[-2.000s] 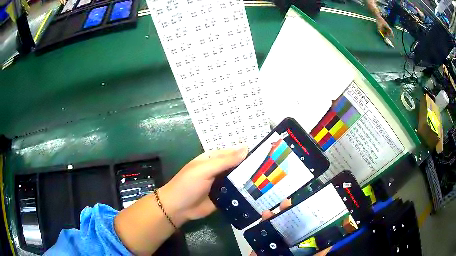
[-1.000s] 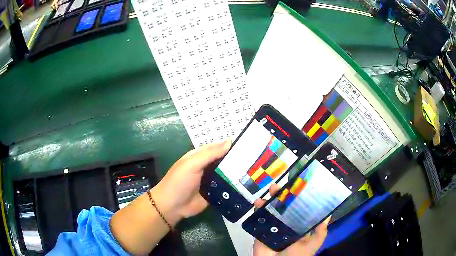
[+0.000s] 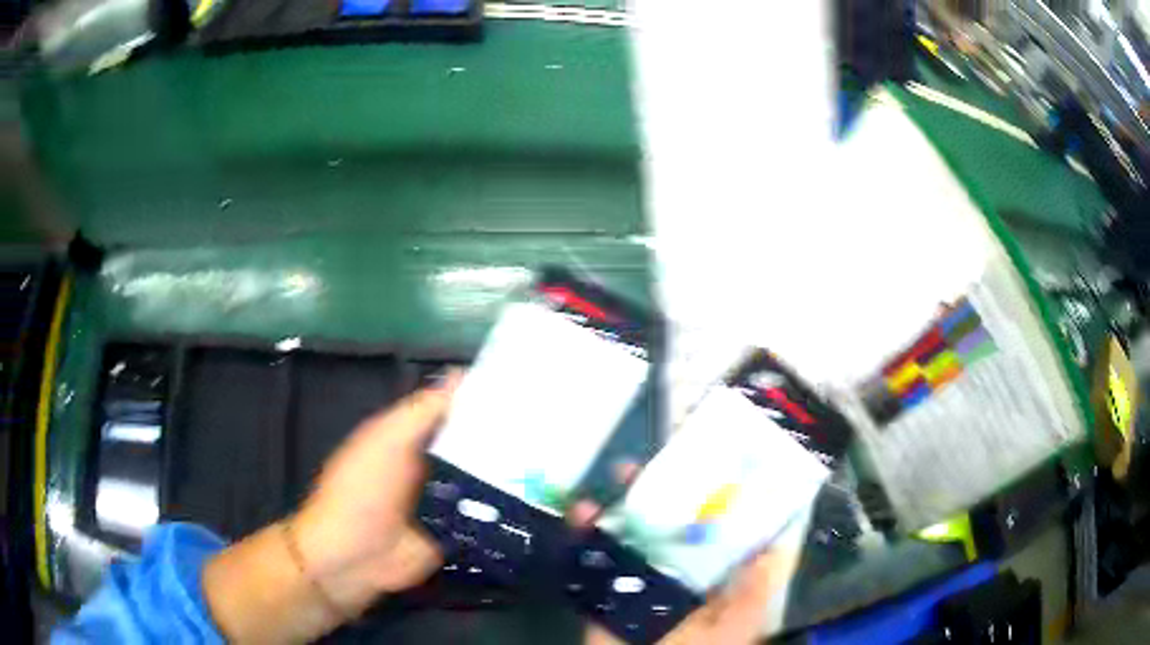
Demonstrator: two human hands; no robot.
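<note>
My left hand (image 3: pixel 366 504) holds a smartphone (image 3: pixel 542 403) tilted, with a mostly white camera view and red text at its top. My right hand (image 3: pixel 738 605), cut off by the lower edge, holds a second smartphone (image 3: pixel 719 485), whose screen shows white with a small yellow patch. The two phones are side by side. The black phone tray (image 3: pixel 233 428) lies at left, with a phone (image 3: pixel 130 441) in its leftmost pocket; its right end is hidden behind my left hand. The colour test chart (image 3: pixel 933 359) is at right. The frame is blurred.
A long white label strip (image 3: pixel 731 151) runs down from the top centre beside the chart's green-edged holder (image 3: pixel 1053 340). Another tray with blue items (image 3: pixel 341 23) is at the far left. Dark trays and a blue item (image 3: pixel 908 602) are at lower right. Yellow tape (image 3: pixel 53 416) runs at left.
The camera view has shifted, with the tray, strip and chart now further right. Both phones have moved left, away from the chart, and the colour blocks have mostly left their screens.
</note>
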